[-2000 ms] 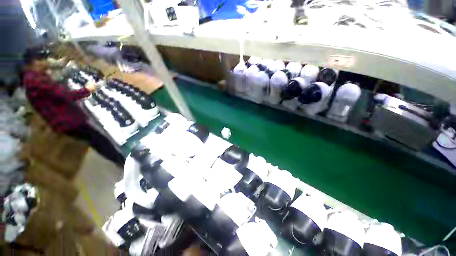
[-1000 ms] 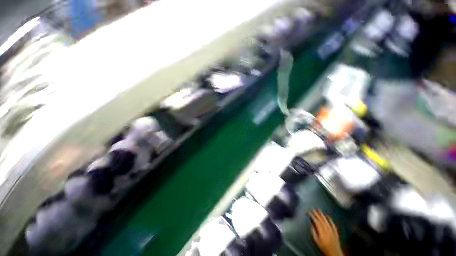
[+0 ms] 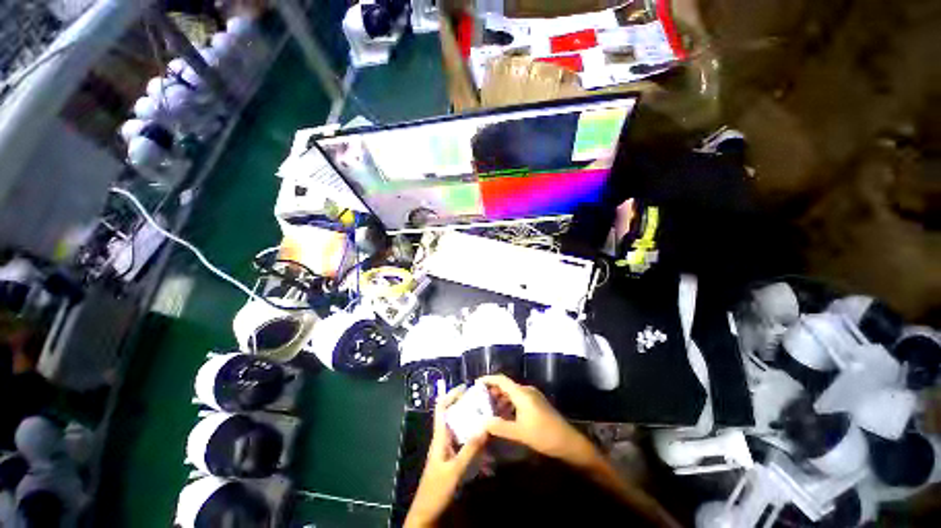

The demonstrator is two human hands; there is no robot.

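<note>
My left hand [image 3: 442, 466] and my right hand [image 3: 526, 416] are together at the lower middle, in front of the camera row. Both hold a small white object [image 3: 471, 415] between the fingers; what it is I cannot tell. Just beyond it, white dome cameras with black faces [image 3: 492, 340] stand in a row. One camera [image 3: 361, 345] at the left of the row shows round lenses. A white mouse [image 3: 602, 361] lies at the right end of the row.
A tilted monitor [image 3: 469, 165] stands behind a long white slab [image 3: 506, 270]. More dome cameras [image 3: 239, 446] line the green bench at left. Others are piled [image 3: 825, 402] at right. Small white pieces [image 3: 651, 338] and a white strip [image 3: 693, 340] lie on the dark bench. Cables tangle at left.
The view has swung from the green bench to the monitor and dark bench. One open hand showed before; now both hands show, holding a small white object.
</note>
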